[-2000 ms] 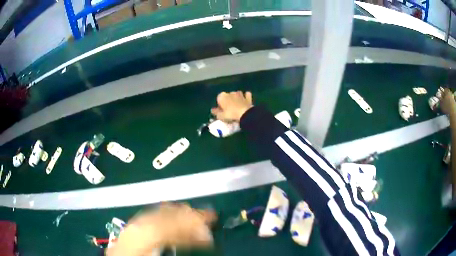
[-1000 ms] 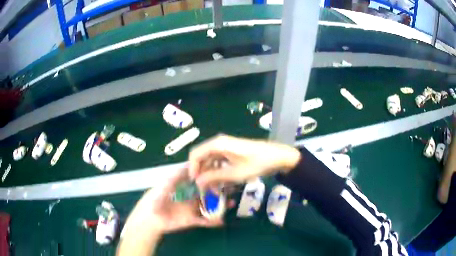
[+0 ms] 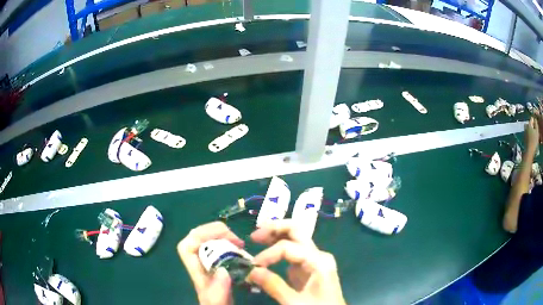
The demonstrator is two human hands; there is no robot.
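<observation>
A white housing with blue marks (image 3: 217,251) is in my left hand (image 3: 205,268), held low in front of me over the near green strip. A dark green part, likely a circuit board (image 3: 238,269), shows at its open side. The fingertips of my right hand (image 3: 295,259) pinch at this dark part; the exact contact is blurred. Two white shells (image 3: 274,201) with wires and small boards lie just beyond my hands, partly covered by my right hand.
A pale metal rail (image 3: 238,174) with an upright post (image 3: 321,77) divides bench and belt. Wired shells lie left (image 3: 144,231) and in a pile right (image 3: 381,215). Flat strips (image 3: 228,137) lie on the belt. Another person's arm (image 3: 519,179) is at far right.
My right hand has come back from the belt to my left hand. The housing has turned, its white outside now showing. The view has shifted, with more near-strip shells in sight.
</observation>
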